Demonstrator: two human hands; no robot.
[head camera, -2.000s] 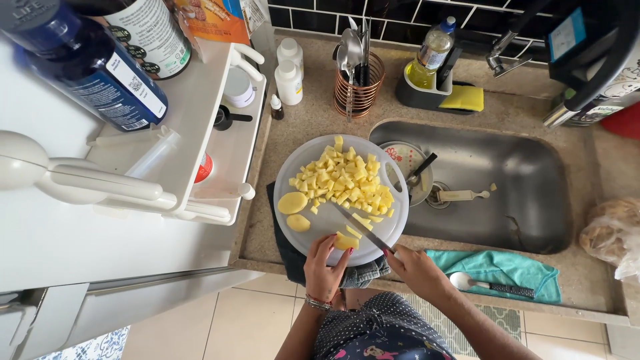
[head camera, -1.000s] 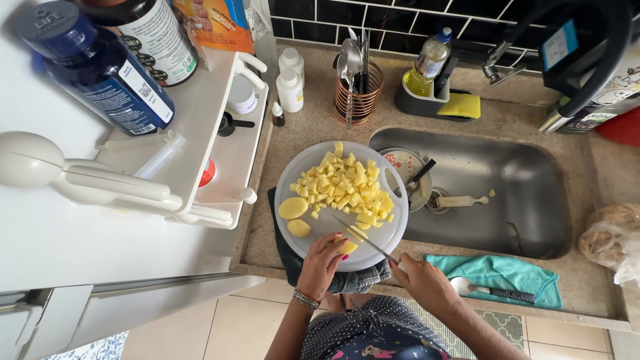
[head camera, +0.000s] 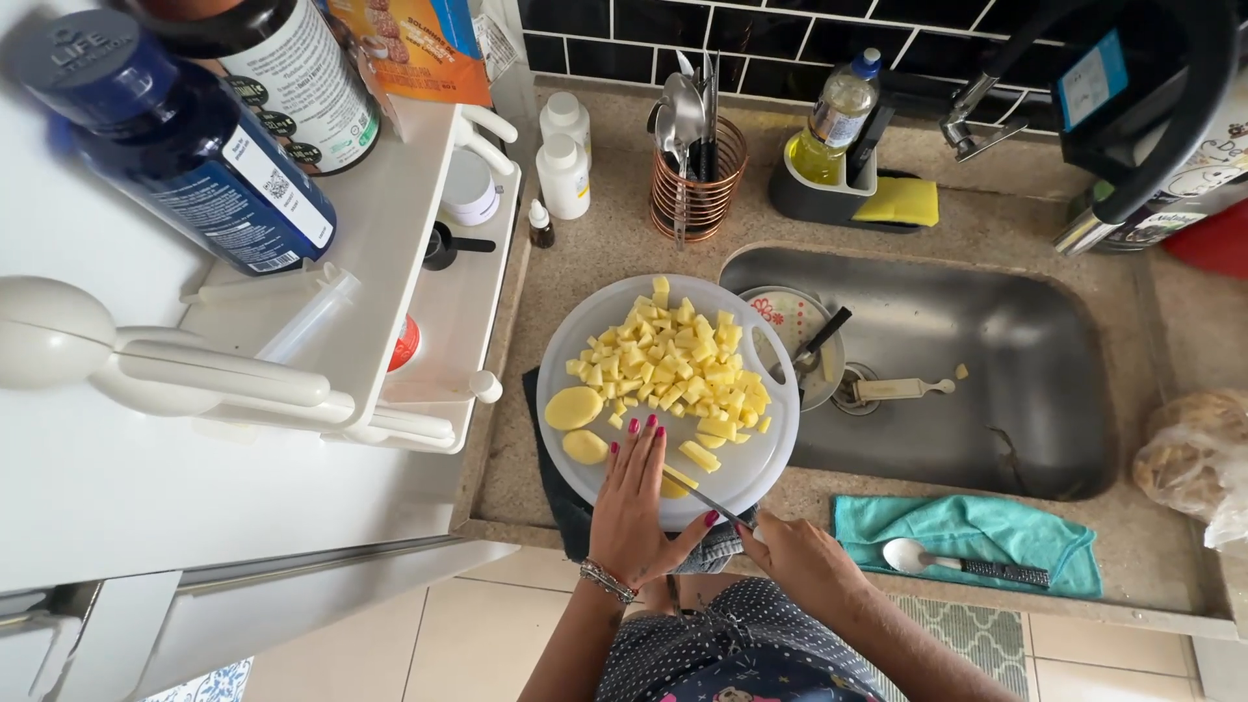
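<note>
A round white plastic cutting board (head camera: 643, 292) lies on the counter left of the sink. Diced potato (head camera: 673, 356) is heaped on it, with two peeled potato halves (head camera: 573, 408) at its left. My left hand (head camera: 634, 512) lies flat with its fingers extended over the board's near part, beside a potato piece (head camera: 675, 486); whether it presses on anything underneath is hidden. My right hand (head camera: 801, 556) grips a knife (head camera: 717, 507), whose blade points up and left and meets that piece. Several cut potato strips (head camera: 700, 456) lie just beyond the blade.
The steel sink (head camera: 946, 429) holds a patterned bowl (head camera: 790, 317) with a dark-handled utensil. A teal cloth (head camera: 975, 526) with a spoon (head camera: 912, 556) lies along the near edge. Behind stand a copper wire cutlery holder (head camera: 697, 185) and a soap bottle (head camera: 829, 117). A white shelf (head camera: 390, 263) flanks the left.
My left hand, earlier curled at the potato piece, now lies flatter with its fingers straight. The knife has shifted toward the board's near edge. Cut strips now show beyond the blade.
</note>
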